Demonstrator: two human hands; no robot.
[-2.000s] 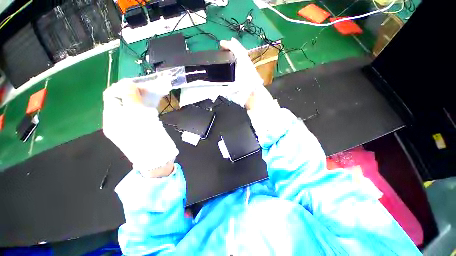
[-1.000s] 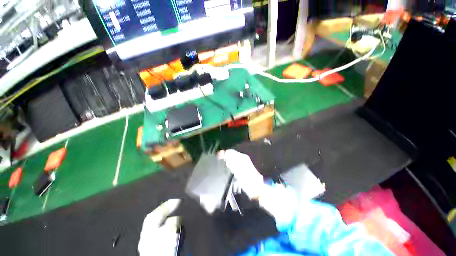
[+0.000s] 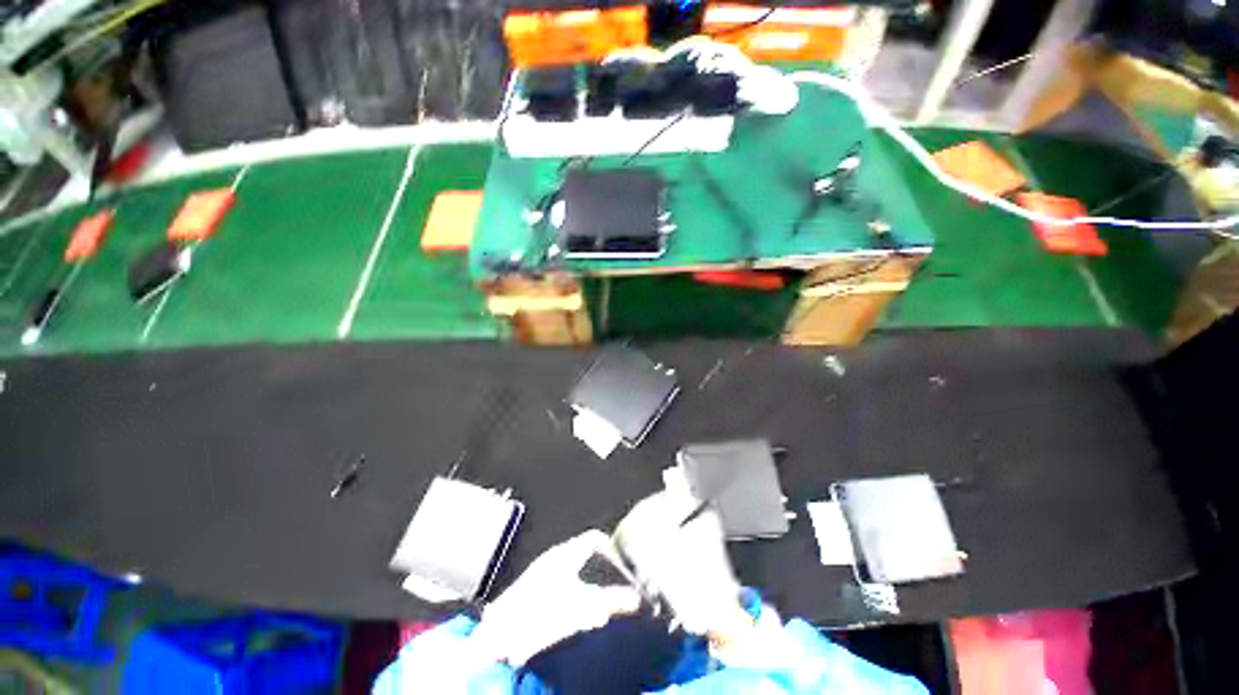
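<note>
Several flat square set-top boxes lie on the black belt: a pale one at the left (image 3: 458, 538), a dark one further back (image 3: 625, 397), a dark one (image 3: 737, 486) beside my right hand and a pale one at the right (image 3: 902, 527). White tags stick out from their edges. My gloved left hand (image 3: 560, 592) is at the belt's near edge, thumb and fingers curved. My gloved right hand (image 3: 679, 559) is close to it, fingertips near the left fingertips. Blur hides whether either hand holds something small.
A green bench (image 3: 761, 217) on wooden blocks carries a dark box (image 3: 614, 212) and a white power strip (image 3: 618, 135) with black blocks. Orange pads (image 3: 204, 213) lie on the green line. A small dark thing (image 3: 348, 475) lies on the belt (image 3: 204, 448). Blue stools (image 3: 234, 657) stand lower left.
The view has swung, and the screen is out of it. The grey box that was at my right hand is no longer held up. Both hands have come together at the near edge.
</note>
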